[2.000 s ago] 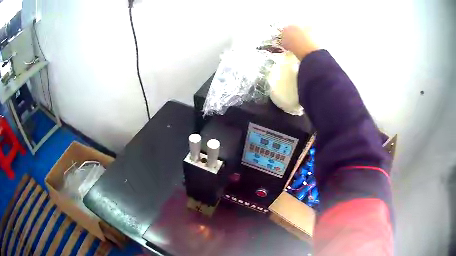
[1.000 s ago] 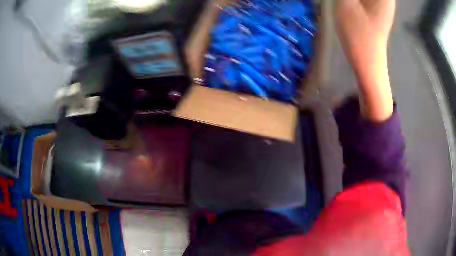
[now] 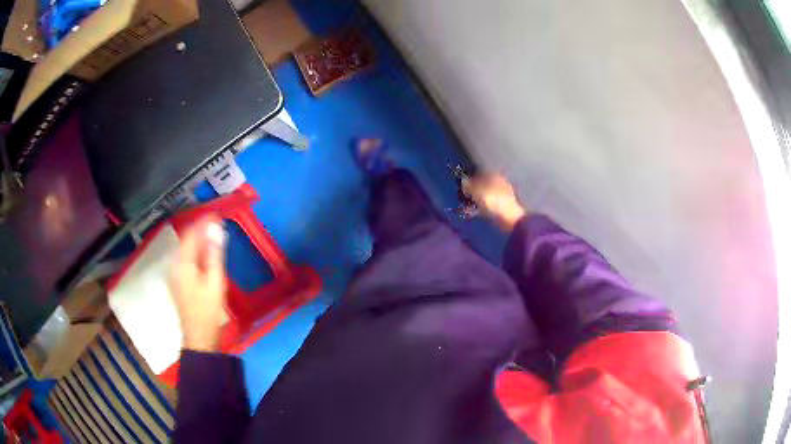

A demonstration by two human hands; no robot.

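My left hand [image 3: 199, 282] is blurred and lies over the pale top [image 3: 146, 303] of a red plastic stool [image 3: 273, 290], beside the bench. The stool looks tilted, and I cannot tell whether the fingers grip it. My right hand [image 3: 494, 198] is out at the right, near the foot of the wall, with its fingers closed on a small dark bunch [image 3: 465, 192] that looks like thin wires. The bunch is too blurred to make out in detail.
The black bench [image 3: 178, 108] with its maroon mat [image 3: 56, 199] is at left. An open carton [image 3: 130, 43] with blue cells stands on it. A low box [image 3: 336, 62] of dark red pieces lies on the blue floor. A slatted pallet [image 3: 108, 390] is at lower left.
The view has swung down and right from the welder to the floor and stool. My right hand has come down from above the welder and holds the dark bunch. My left hand has come into view.
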